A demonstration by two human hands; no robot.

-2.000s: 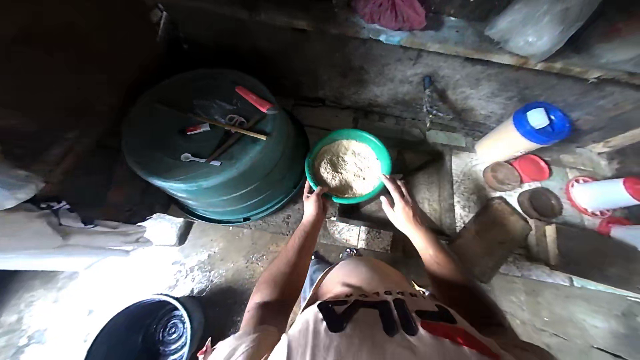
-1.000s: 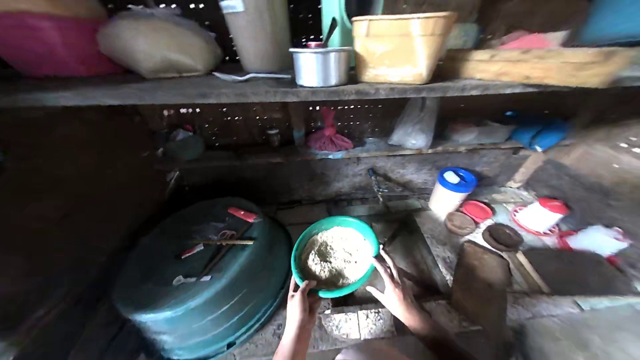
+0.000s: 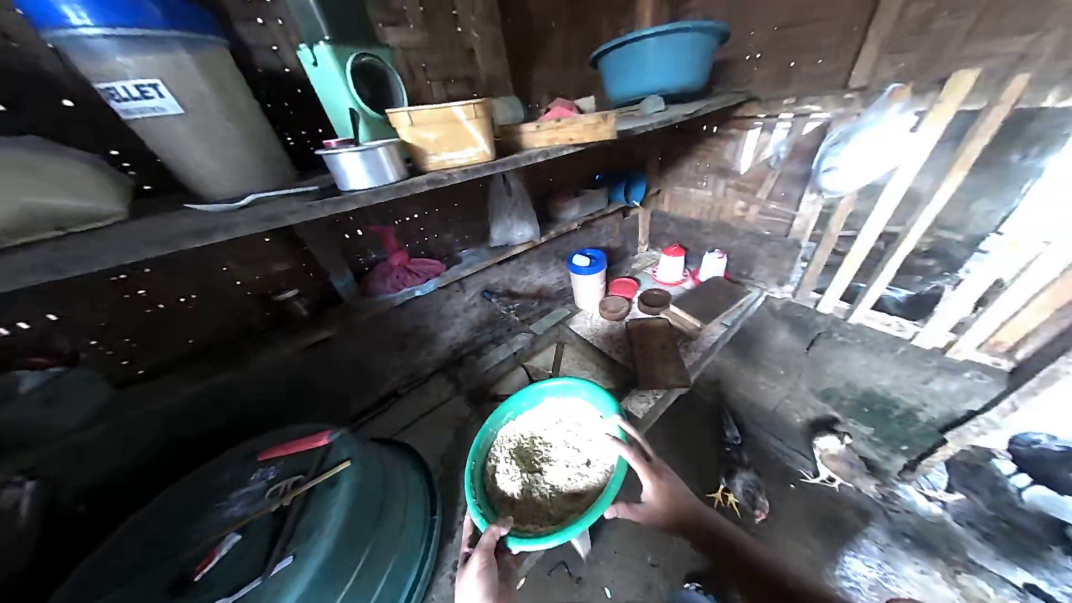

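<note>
A green plastic basin (image 3: 621, 481) holding pale, crumbly meal (image 3: 548, 461) is at the lower middle of the head view. My left hand (image 3: 487, 561) grips its lower left rim, thumb on the edge. At the right rim is my right hand (image 3: 657, 481), fingers spread against the side. To the left, a large upturned dark green tub (image 3: 368, 519) carries a red-handled tool (image 3: 295, 445), a thin stick (image 3: 314, 487), scissors and other small tools.
Chickens (image 3: 837, 456) stand on the floor at right. A low ledge bears a blue-lidded container (image 3: 588, 289), red-and-white poultry feeders (image 3: 671, 266) and a dark board (image 3: 657, 353). A wooden shelf (image 3: 452, 172) above holds a metal pot (image 3: 365, 165) and a blue basin (image 3: 662, 63). Slatted fence (image 3: 900, 197) at right.
The view has swung up and to the right, bringing in the chickens and slatted fence. Both hands still hold the green basin, which has moved away from beside the upturned tub.
</note>
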